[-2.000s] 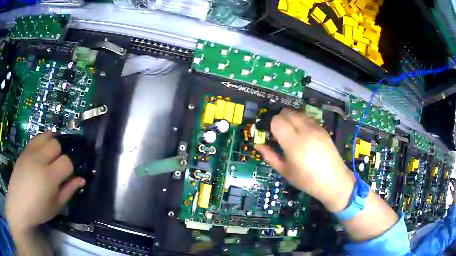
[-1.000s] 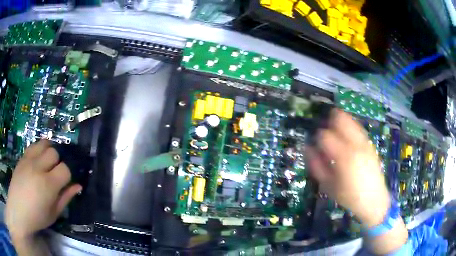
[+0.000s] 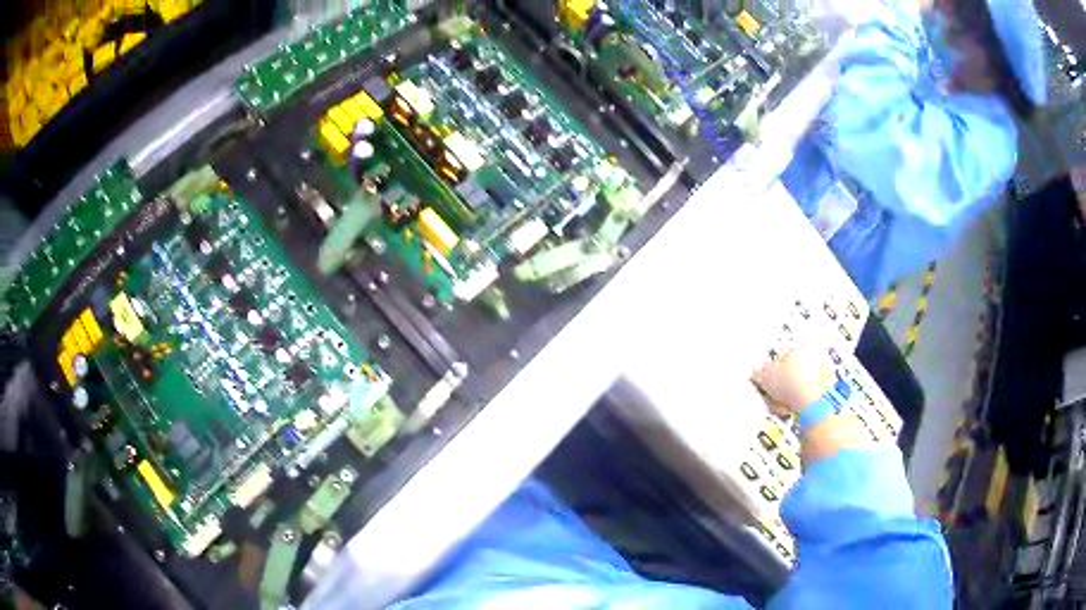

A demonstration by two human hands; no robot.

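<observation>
My right hand (image 3: 796, 384) is small in view at the right, reaching down onto the white foam tray (image 3: 685, 322). Its fingers are among rows of small yellow-and-black parts (image 3: 774, 450); whether they grip one cannot be made out. A blue wrist strap is on that wrist. My left hand is not in view. Two large green circuit boards lie in black carriers at the left, one nearer (image 3: 220, 328) and one farther (image 3: 524, 149). Both carry yellow block capacitors near their left edges.
A bin heaped with yellow parts (image 3: 60, 72) is at the upper left. A white edge (image 3: 476, 459) runs diagonally beside the carriers. More boards (image 3: 667, 60) lie at the top. A person in a blue smock (image 3: 911, 137) is at the upper right, near the tray.
The view has swung to the right. My right hand has moved from the board to the white tray, and my left hand has left the picture.
</observation>
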